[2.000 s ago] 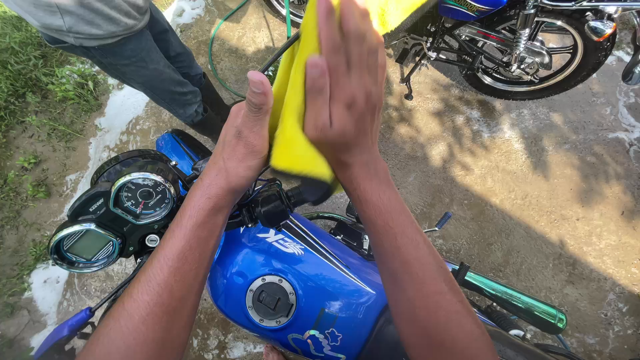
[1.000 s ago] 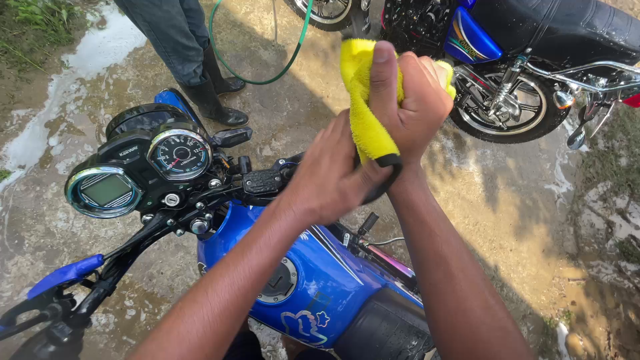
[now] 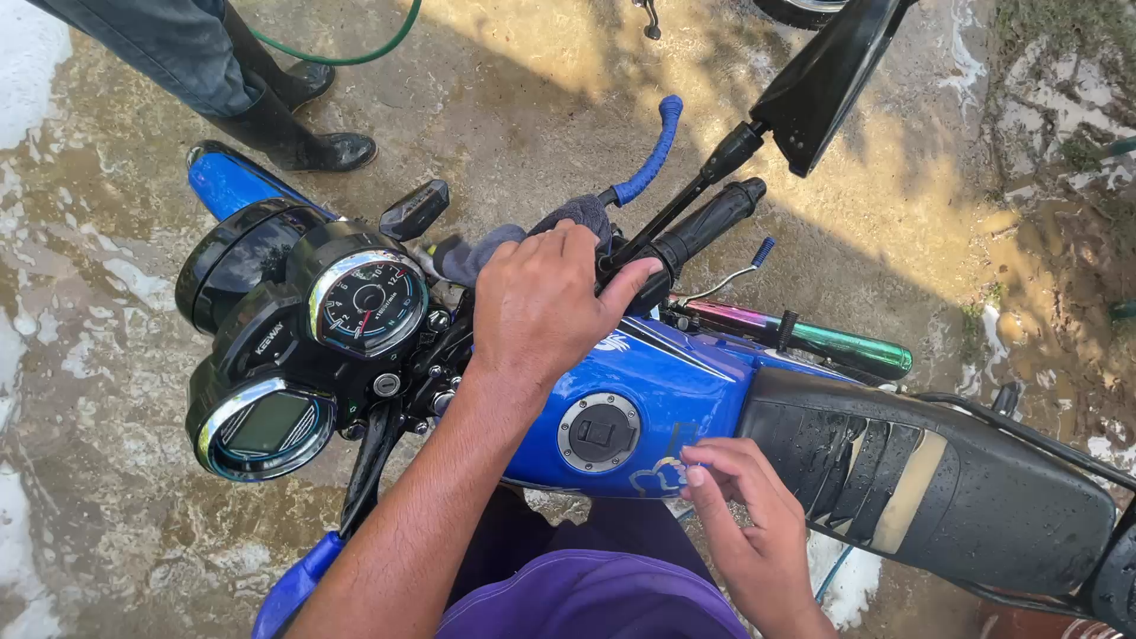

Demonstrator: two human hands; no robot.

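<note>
My left hand (image 3: pixel 541 297) lies over the motorcycle's right handlebar, gripping a grey cloth (image 3: pixel 577 213) around the base of the brake lever (image 3: pixel 655 151). The cloth shows a little yellow at its left end. Just right of that hand are the black rubber grip (image 3: pixel 710 222) and the stem of the mirror (image 3: pixel 825 84). My right hand (image 3: pixel 745 515) is empty, its fingers loosely curled above the near edge of the blue fuel tank (image 3: pixel 532 435), to the right of the round fuel cap (image 3: pixel 599 432). My left palm and part of the cloth are hidden.
The round gauges (image 3: pixel 368 302) and black headlight housing (image 3: pixel 240 257) are at left. The wet black seat (image 3: pixel 1003 497) extends right. Another person's rubber boots (image 3: pixel 328 153) stand on the wet ground beyond the front fender (image 3: pixel 235 182), near a green hose (image 3: pixel 355 60).
My hands have parted: the left has come down onto the handlebar with the cloth, the right has let go and moved down beside the tank. The cloth now shows mostly its grey side.
</note>
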